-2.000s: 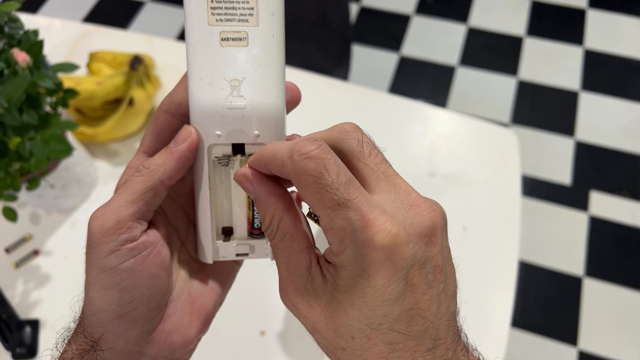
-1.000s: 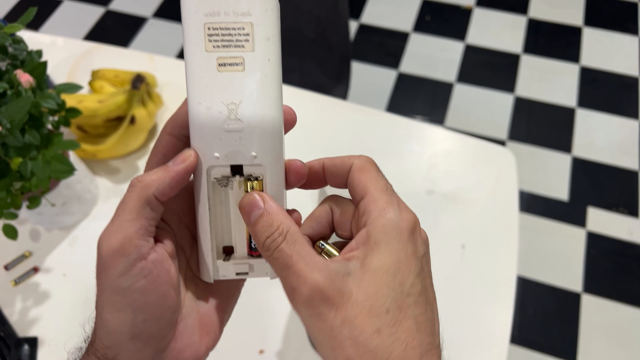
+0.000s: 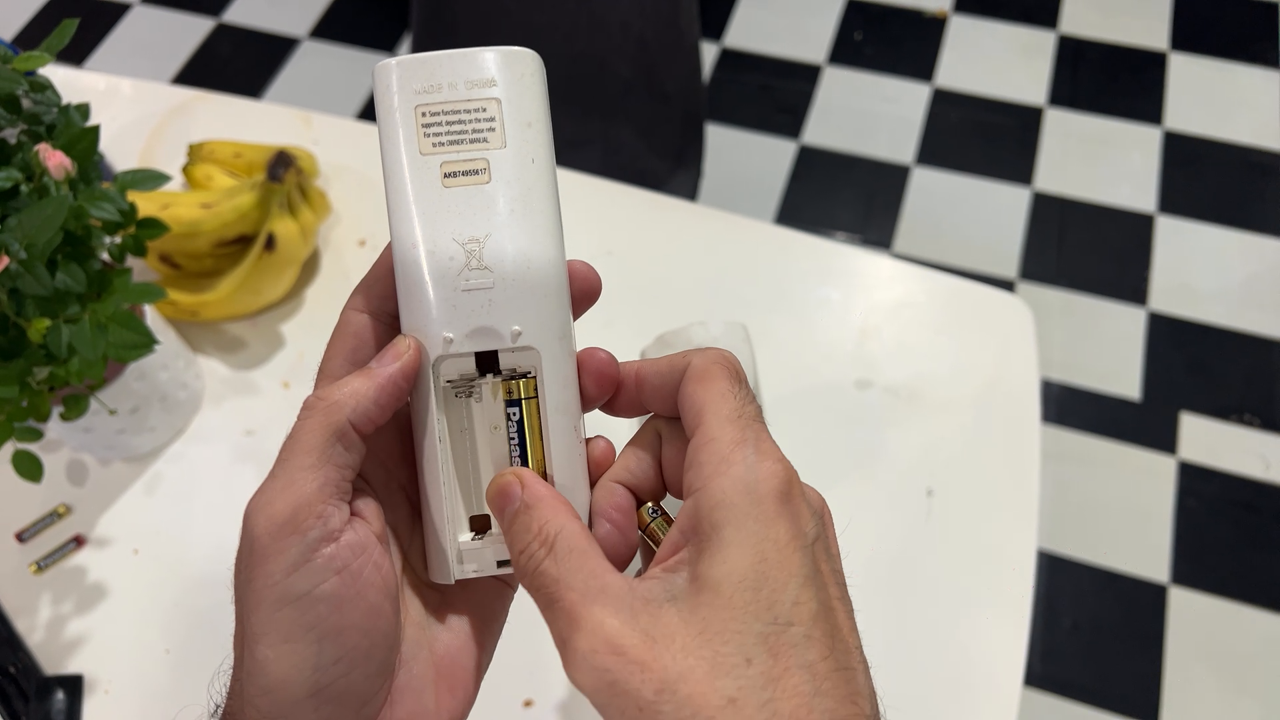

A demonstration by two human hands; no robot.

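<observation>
A white remote control (image 3: 485,230) is held back side up in my left hand (image 3: 350,540), its battery compartment (image 3: 475,450) uncovered. In the compartment's right slot lies a gold Panasonic battery (image 3: 523,425), and the left slot shows a spring and a metal contact with no battery. My right hand (image 3: 700,540) has its thumb on the lower end of that battery. A second gold battery (image 3: 655,524) is held in the curled fingers of my right hand, mostly hidden.
Two loose batteries (image 3: 57,553) lie on the white table (image 3: 900,480) at the left. Behind them are a potted plant (image 3: 70,250) with pink flowers and some bananas (image 3: 240,230). A white object (image 3: 705,345) is partly behind my right hand. A dark chair (image 3: 560,90) stands beyond the table.
My right thumb has moved down along the battery, which now shows more of its length in the right slot. The fingertips of my right hand have left the top of the slot.
</observation>
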